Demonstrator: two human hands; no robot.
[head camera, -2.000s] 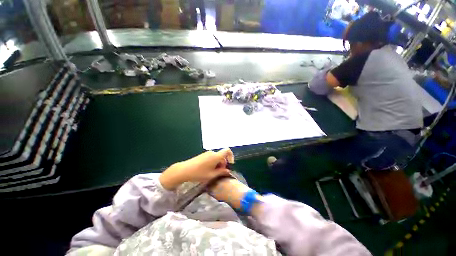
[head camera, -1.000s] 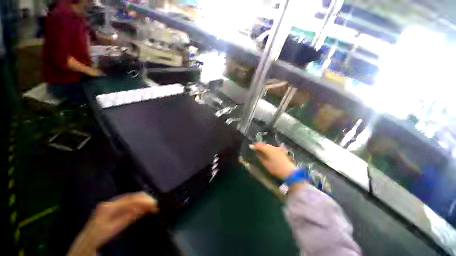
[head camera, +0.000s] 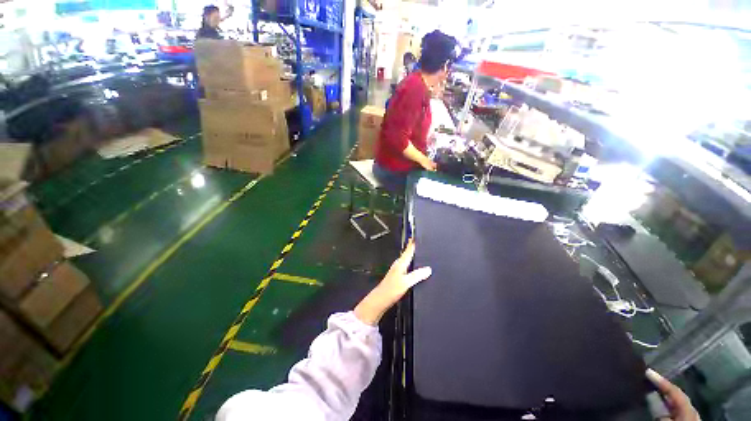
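Observation:
A large black tray (head camera: 494, 304) lies in front of me on top of a stack. Its top surface is plain black, with a row of white shells (head camera: 482, 203) along its far end. My left hand (head camera: 399, 281) holds the tray's left edge, thumb over the top and fingers along the side. My right hand (head camera: 675, 398) is at the near right corner, partly cut off by the picture's lower edge, with its fingers on the tray's edge. The undersides of both grips are hidden.
White cords (head camera: 613, 296) lie on the belt right of the tray, near a metal post (head camera: 712, 316). A person in red (head camera: 405, 123) is beyond the far end, by a stool (head camera: 366, 173). Cartons (head camera: 239, 123) stand on the green floor to the left.
The view has turned left towards the tray stack and aisle. My left hand has moved onto the tray's left edge. My right hand has moved from above the belt to the near right corner.

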